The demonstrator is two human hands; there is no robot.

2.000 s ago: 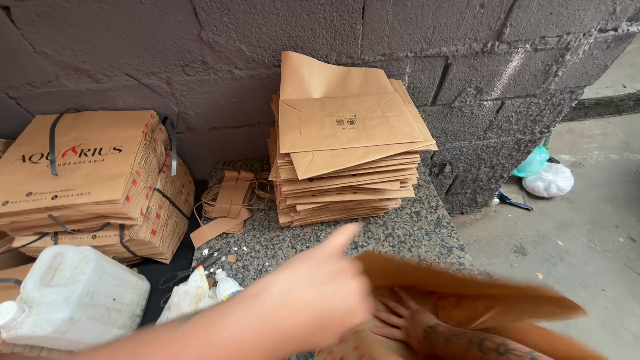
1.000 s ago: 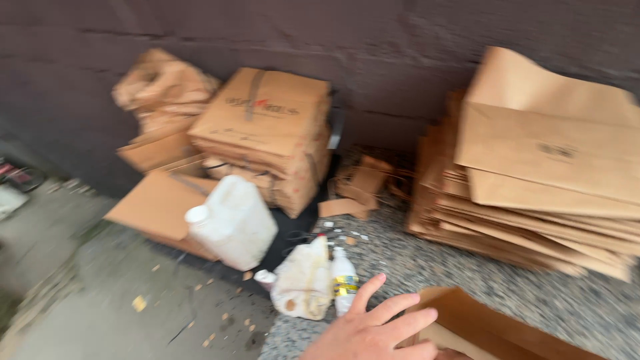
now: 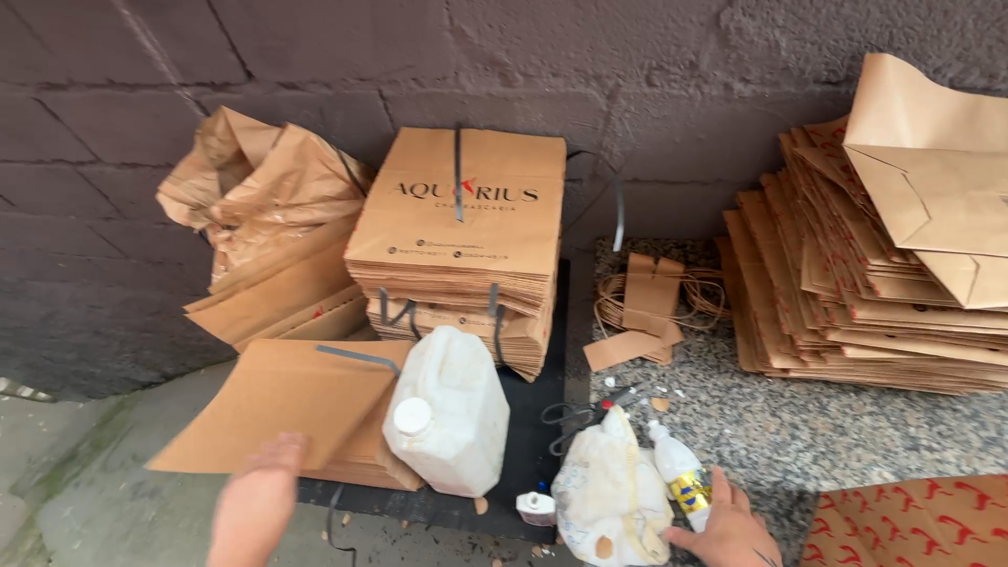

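My left hand (image 3: 264,488) touches the near edge of a loose brown cardboard sheet (image 3: 268,409) that lies over a low stack of brown paper at the left; whether its fingers close on the sheet is hidden. Beside a white plastic glue bottle with a yellow label (image 3: 683,476), my right hand (image 3: 728,520) is spread, thumb near a stained white cloth (image 3: 610,488). A brown paper bag with red print (image 3: 913,520) lies at the bottom right. Between the hands stands a white plastic jug (image 3: 453,417), close to strapped bundles of printed paper bags (image 3: 465,220).
A tall stack of folded paper bags (image 3: 858,315) stands on the granite slab (image 3: 685,417) at the right. Near it lie cord handles with card pieces (image 3: 654,299), scissors (image 3: 571,413) and a small white bottle (image 3: 535,508). Crumpled brown paper (image 3: 260,189) leans against the block wall (image 3: 512,55).
The view has swung left. My left hand, not visible one second ago, is now at the cardboard sheet. My right hand no longer holds the open paper bag seen two seconds ago.
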